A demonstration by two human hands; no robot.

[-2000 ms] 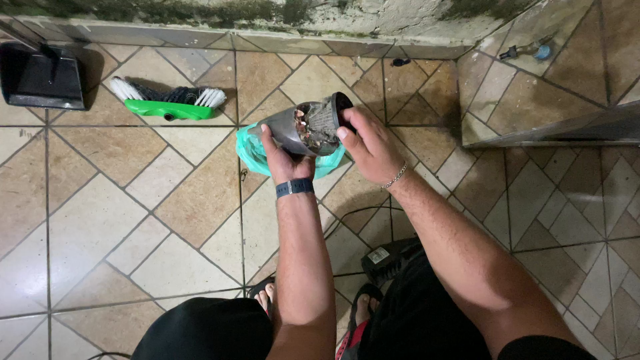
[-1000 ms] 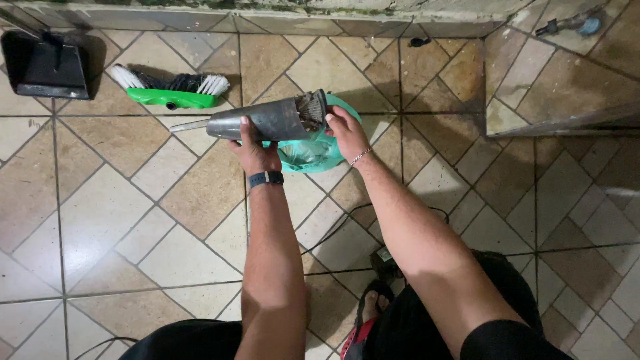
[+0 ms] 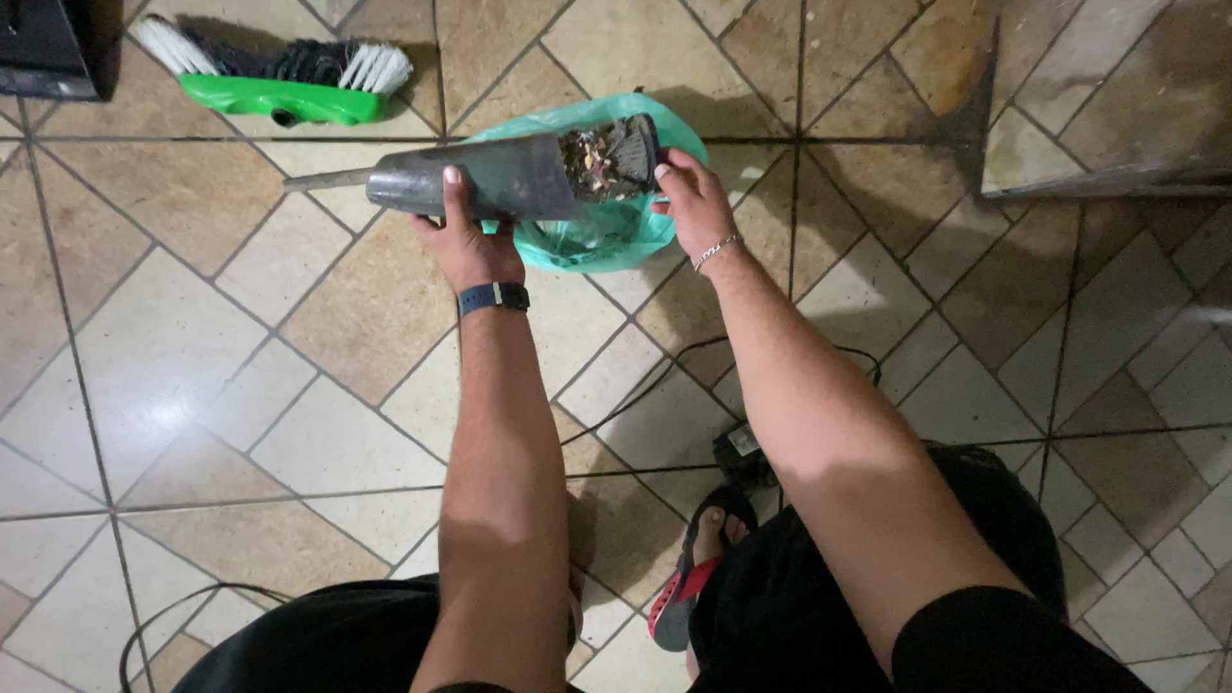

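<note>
My left hand (image 3: 472,231) grips a translucent grey plastic canister (image 3: 472,180), like a vacuum cleaner's dust cup, with its narrow nozzle pointing left. At its right end a dark ribbed filter (image 3: 630,159) sticks out, with debris (image 3: 592,164) packed against it. The fingertips of my right hand (image 3: 695,202) pinch the filter's round rim. Below the canister a green plastic bag (image 3: 616,241) lies spread on the tiled floor, partly hidden by it.
A green broom head (image 3: 284,99) with white and black bristles lies at the upper left, beside a black dustpan (image 3: 43,58). A black cable (image 3: 664,371) runs over the tiles to a dark device (image 3: 743,457) near my foot. A tiled ledge (image 3: 1107,178) stands at the right.
The canister, earlier tilted with its right end higher, was turned nearly level. More of the filter and debris shows outside it than one second ago, and my right hand is at the filter's rim.
</note>
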